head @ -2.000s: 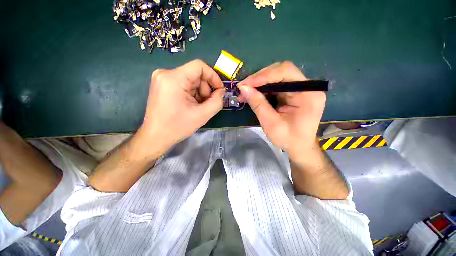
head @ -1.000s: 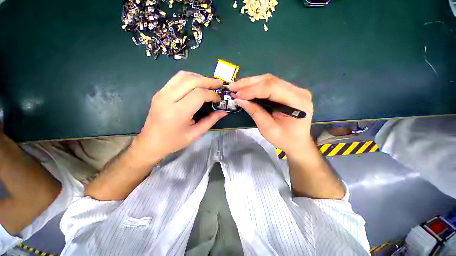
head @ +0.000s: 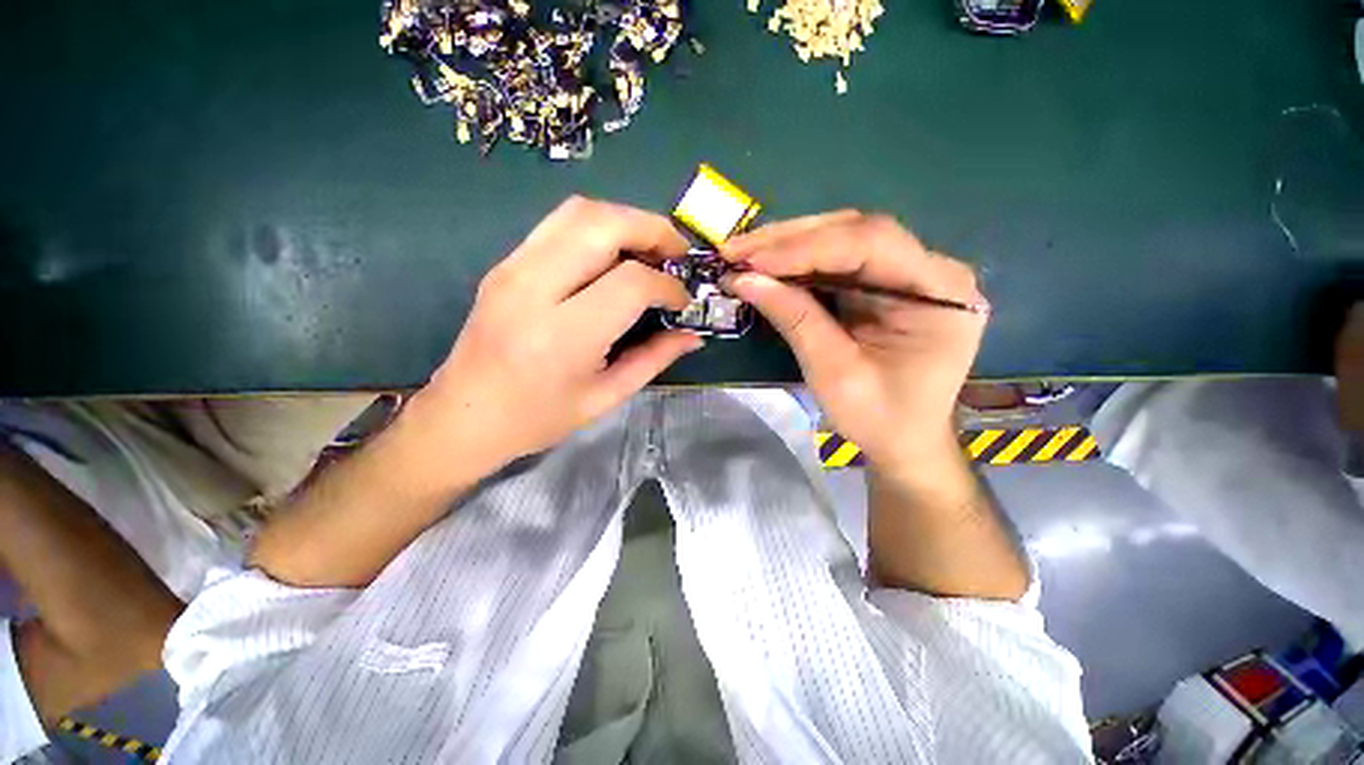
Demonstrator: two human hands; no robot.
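Note:
A small dark rounded-square housing (head: 712,310) with a light rim and silvery inside lies on the green mat, between my hands. A silver-white battery with yellow edges (head: 715,205) lies tilted just beyond it. My left hand (head: 576,329) has its fingertips on the housing's left and near edges, holding it. My right hand (head: 865,314) grips slim dark tweezers (head: 913,295) like a pen. The tweezers' tip is hidden by my fingers over the housing's upper right part. Whether the tip holds a part cannot be seen.
A large pile of dark flex-cable parts (head: 516,75) lies at the far left. A smaller pile of cream pieces (head: 826,27) lies right of it. A second housing (head: 999,14) is at the top edge. A thin pale strand (head: 1280,194) lies right. Other people's arms show at both sides.
My left fingers have shifted from pinching over the housing to spreading along its edge. The tweezers have turned and look thinner. The view has shifted, showing more of the second housing.

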